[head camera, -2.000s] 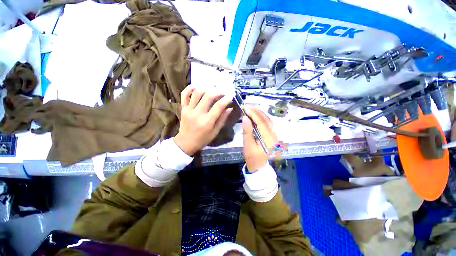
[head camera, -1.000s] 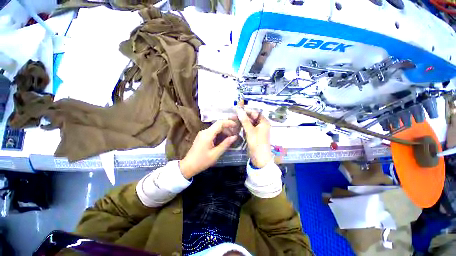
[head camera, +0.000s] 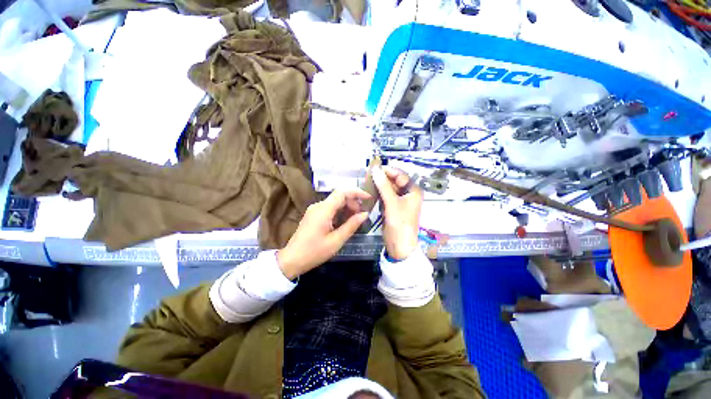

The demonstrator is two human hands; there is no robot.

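Observation:
My left hand (head camera: 318,234) and my right hand (head camera: 399,209) are close together at the table's front, just below the needle area (head camera: 376,140). Both hold a small brown knit piece (head camera: 369,187) between fingers and thumb. A slim silver tool shows partly by my right hand; how it is held is hard to tell. A large brown garment heap (head camera: 261,117) lies left of the needle, with a thin brown strand reaching from it to the needle. A brown binding strip (head camera: 530,196) runs from the coil on the orange disc (head camera: 653,288) towards the needle area.
The white machine head (head camera: 499,78) with a blue band stands at upper right. Metal guide bars (head camera: 577,125) run along its front. A measuring tape (head camera: 483,246) lines the table edge. Cut pieces (head camera: 561,335) lie below right beside the blue bin (head camera: 491,327). More brown fabric (head camera: 48,148) lies far left.
My left hand has moved down from beside the needle and my right hand has drawn in beside it. The tweezers seen earlier in my right hand are now mostly hidden. The view has shifted slightly.

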